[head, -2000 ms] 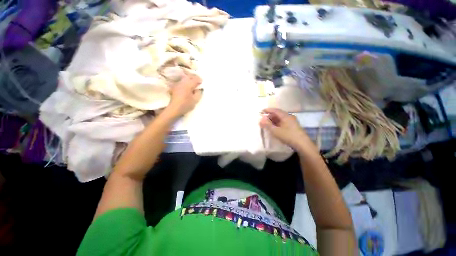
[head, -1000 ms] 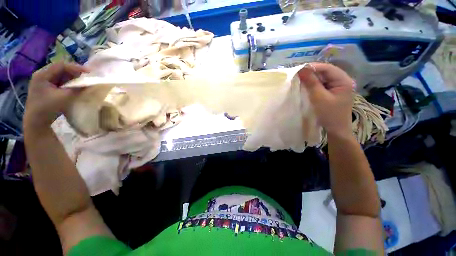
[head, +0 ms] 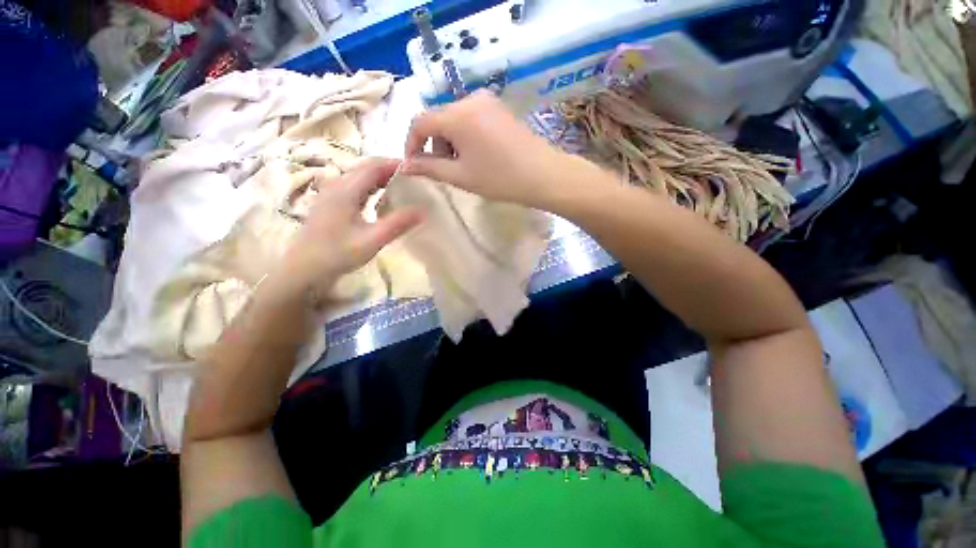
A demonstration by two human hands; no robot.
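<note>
A cream garment piece (head: 471, 241) hangs from my right hand (head: 471, 150), its lower corners over the table's front edge. The thumb and fingertips of my right hand pinch its upper edge. My left hand (head: 348, 225) is close beside, its fingertips at the same edge and its thumb apart; whether it grips the cloth is not clear. A large heap of cream garment pieces (head: 230, 145) lies to the left, partly behind my left forearm. The white sewing machine (head: 599, 54) with a blue stripe stands behind my right hand, its needle area hidden.
A thick bunch of beige strips (head: 674, 161) lies in front of the machine. A measuring scale (head: 391, 321) runs along the table's front edge. White papers (head: 685, 417) lie on the side stand at lower right. A purple item (head: 27, 193) is at far left.
The cloth was spread wide between both hands; now my hands are together at its edge, my right hand having moved left and my left hand right. The view has shifted.
</note>
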